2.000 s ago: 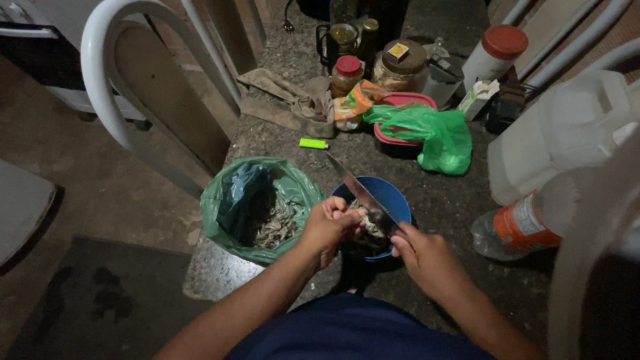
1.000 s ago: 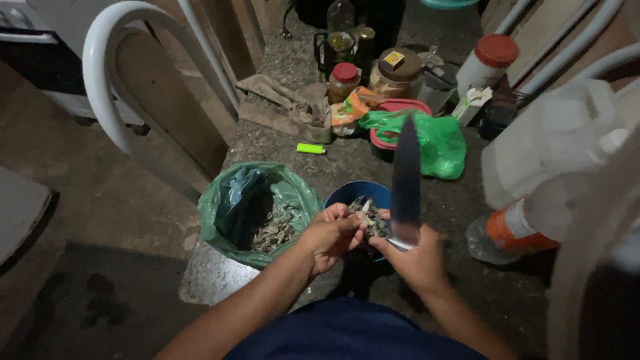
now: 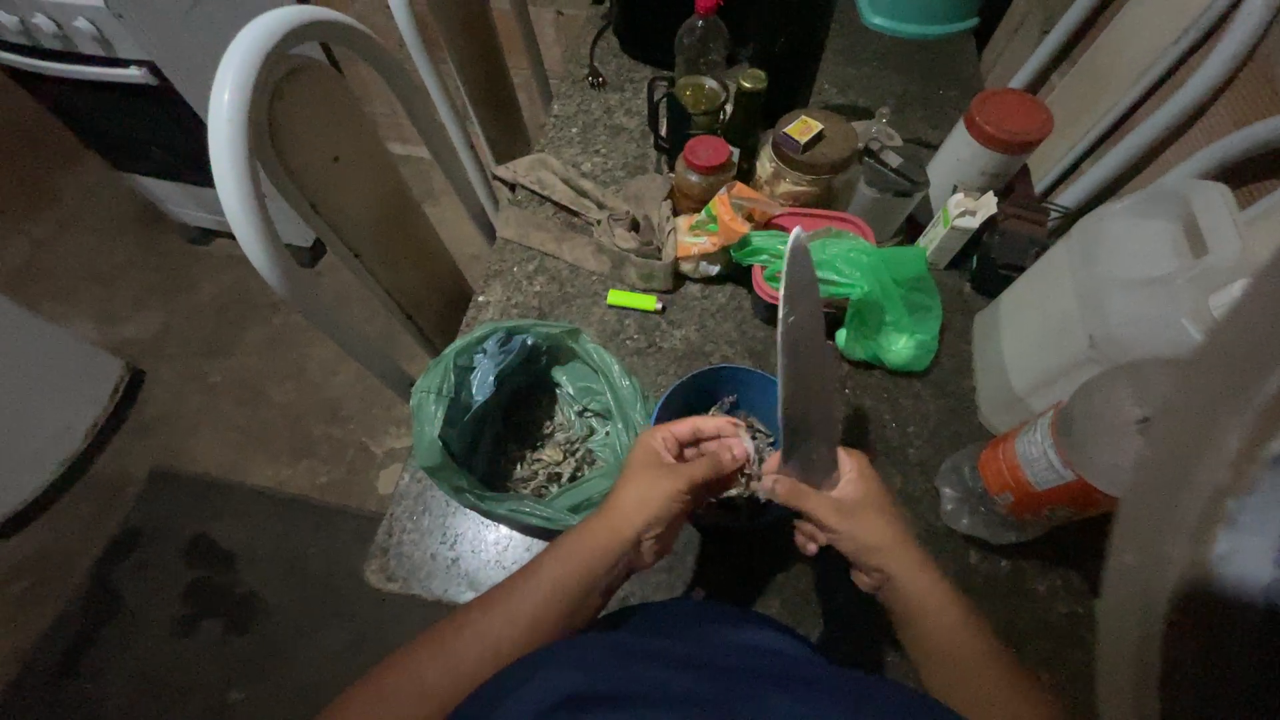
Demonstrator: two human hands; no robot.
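Note:
My right hand (image 3: 840,510) grips a large kitchen knife (image 3: 808,370) by its handle, the wide blade pointing up and away from me. My left hand (image 3: 690,465) pinches a small pale piece between thumb and fingers, just left of the blade; what it is cannot be made out. Both hands are over the near side of a blue bowl (image 3: 715,385) that holds greyish, shrivelled pieces (image 3: 758,440), partly hidden by the hands. To the left stands a container lined with a green plastic bag (image 3: 440,430), with more greyish pieces (image 3: 555,455) at its bottom.
A lime-green lighter (image 3: 633,300) lies beyond the bag on the stone tabletop (image 3: 450,540). Farther back are a crumpled cloth (image 3: 610,225), lidded jars (image 3: 705,172) and a bright green plastic bag (image 3: 890,300). At the right stand a plastic jug (image 3: 1090,300) and a lying bottle (image 3: 1040,465).
The knife, slanted across the blue bowl two seconds ago, has swung upright. My left hand has come slightly apart from my right hand since one second ago.

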